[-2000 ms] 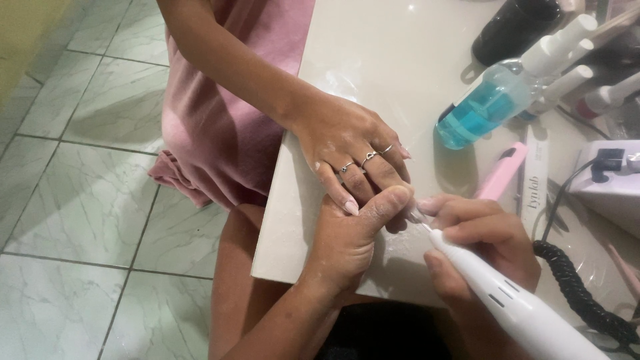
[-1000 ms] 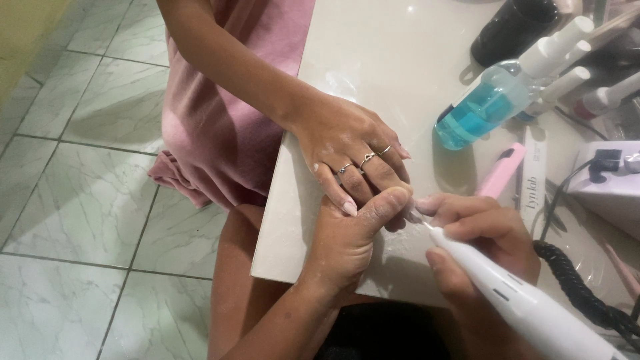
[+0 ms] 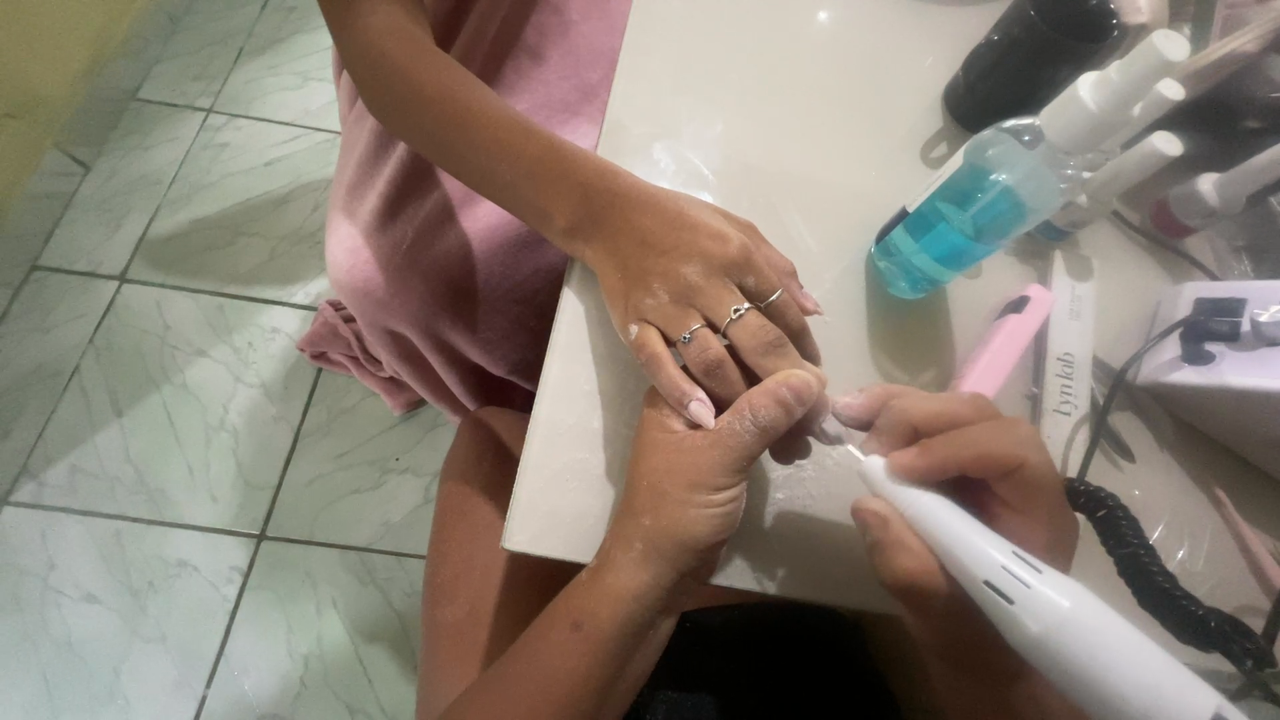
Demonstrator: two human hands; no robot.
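My left hand (image 3: 700,470) grips a finger of another person's hand (image 3: 690,260), thumb on top. That hand lies palm down over the table's corner, with rings on several fingers; white dust marks its skin. In my right hand (image 3: 960,480) is a white electric nail drill (image 3: 1040,590), held like a pen. The drill's thin metal bit (image 3: 852,450) is at the nail of the gripped finger; whether it touches cannot be told. The fingers of my left hand are partly hidden beneath the other hand.
On the white table (image 3: 740,110) stand a spray bottle of blue liquid (image 3: 950,220), a black container (image 3: 1030,60) and other bottles. A pink-handled tool (image 3: 1005,335), a white nail file (image 3: 1068,350), a black coiled cord (image 3: 1150,580) and a white device (image 3: 1215,360) lie at the right.
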